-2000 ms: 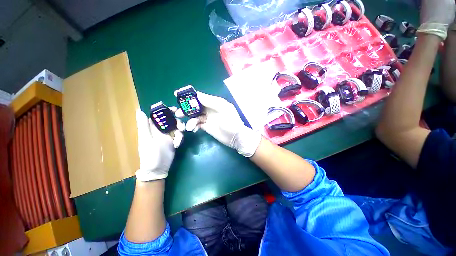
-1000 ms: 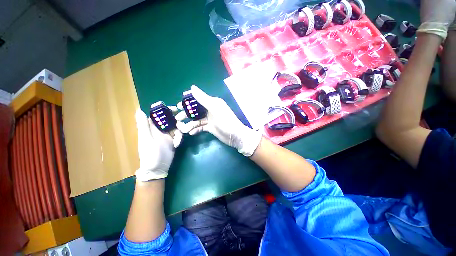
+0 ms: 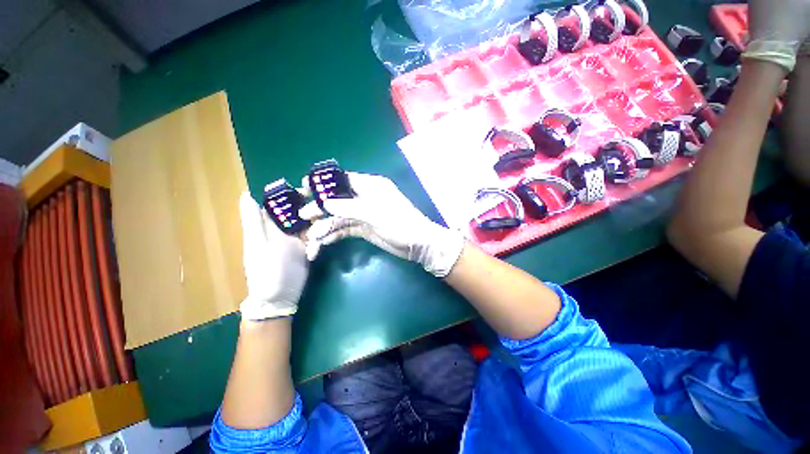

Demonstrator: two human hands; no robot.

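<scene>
My left hand [image 3: 273,266], in a thin white glove, holds a black smartwatch [image 3: 285,208] with its lit screen facing up, showing rows of white and pink icons. My right hand [image 3: 377,213], also gloved, holds a second smartwatch [image 3: 329,183] close beside the first, its screen lit with similar icons. The right fingers reach over to the left watch; whether they touch its screen I cannot tell. The straps are mostly hidden behind the cases and fingers.
A pink-red tray [image 3: 408,96] with looped watches and a white paper sheet [image 3: 444,164] lies at the right. Crinkled clear film [image 3: 462,27] is behind it. A tan board [image 3: 182,230] lies left, beside a yellow rack [image 3: 71,293] with red slats. A co-worker's arm [image 3: 724,177] is far right.
The right watch has moved slightly left and turned, and my right fingers have moved over toward the left watch. Its earlier green screen now shows icons. The co-worker's hand has shifted; a red tray edge shows there.
</scene>
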